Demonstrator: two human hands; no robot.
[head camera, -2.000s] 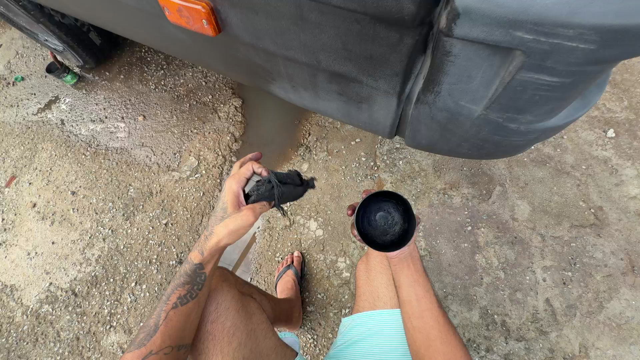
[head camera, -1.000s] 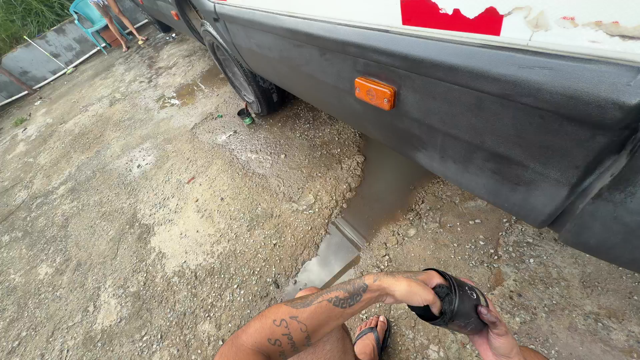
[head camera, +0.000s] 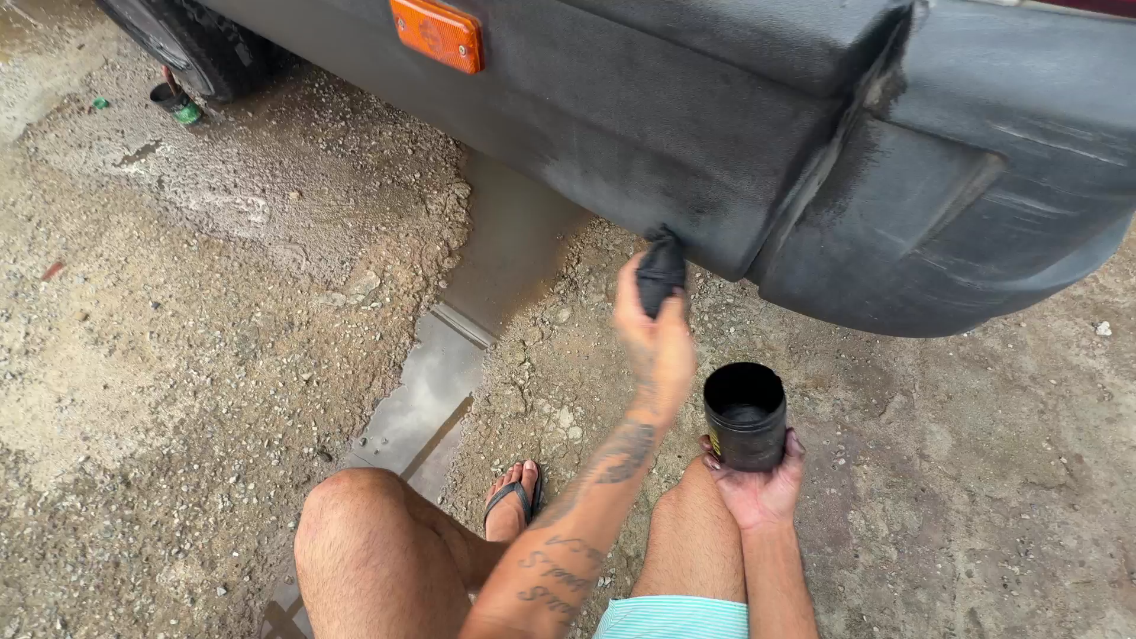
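Observation:
My left hand (head camera: 655, 333) grips a bundled black cloth (head camera: 661, 273), whose tip touches or nearly touches the lower edge of the dark plastic vehicle bumper (head camera: 674, 115). Low on the right, my right hand (head camera: 757, 488) holds a black cylindrical cup (head camera: 747, 435) upright from beneath, fingers around its sides. The cup's mouth faces up toward me and its inside is dark; what it contains cannot be made out. The bumper's corner section (head camera: 958, 195) has pale scuffs and a vertical seam beside it.
An orange side marker light (head camera: 437, 34) sits on the bumper. A tire (head camera: 200, 44) is at upper left, with a small dark container (head camera: 176, 102) near it. A puddle (head camera: 506, 231) runs beneath the vehicle over rough gravel ground. My foot in a flip-flop (head camera: 515, 497) is below.
A second ago my left hand was at the cup's mouth; now it is apart from the cup, up at the bumper's lower edge with the cloth. The view has swung right.

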